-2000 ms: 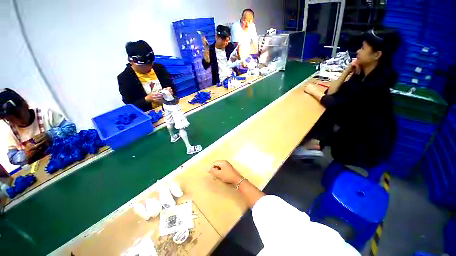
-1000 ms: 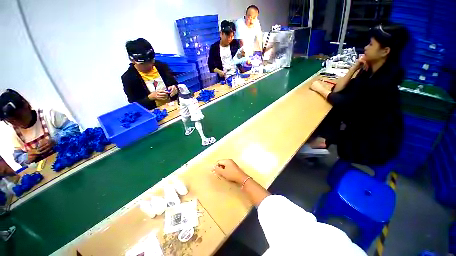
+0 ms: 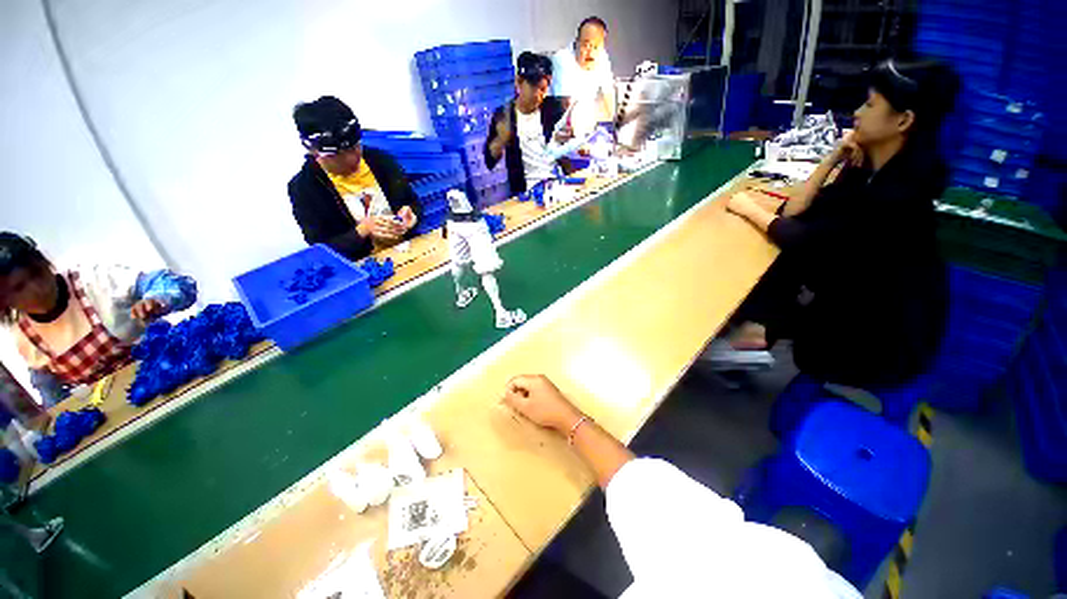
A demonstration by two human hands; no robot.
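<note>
My right hand [image 3: 538, 401] rests on the tan bench [image 3: 655, 304], its fingers curled in; no held thing can be made out. My left hand is not in view. A pale figurine lower body with baggy shorts [image 3: 474, 252] stands upright on the green belt [image 3: 351, 374], beyond my hand. Several small white bottles [image 3: 404, 459] stand at the bench's belt-side edge, left of my hand. A white patterned sheet or bag [image 3: 427, 510] and a white ring [image 3: 438, 550] lie by them, with tiny brown bits [image 3: 468, 562] scattered around.
A pale foot-like part [image 3: 47, 535] shows on the belt at far left. Across the belt are workers, a blue bin [image 3: 302, 295] and blue heaps [image 3: 193, 351]. A person in black [image 3: 866, 246] sits at my right near a blue stool [image 3: 860, 451]. A metal housing [image 3: 655, 115] stands far along.
The figurine has moved right along the belt relative to the bench. A pale foot-like part has come in at far left. My right hand stays in place on the bench.
</note>
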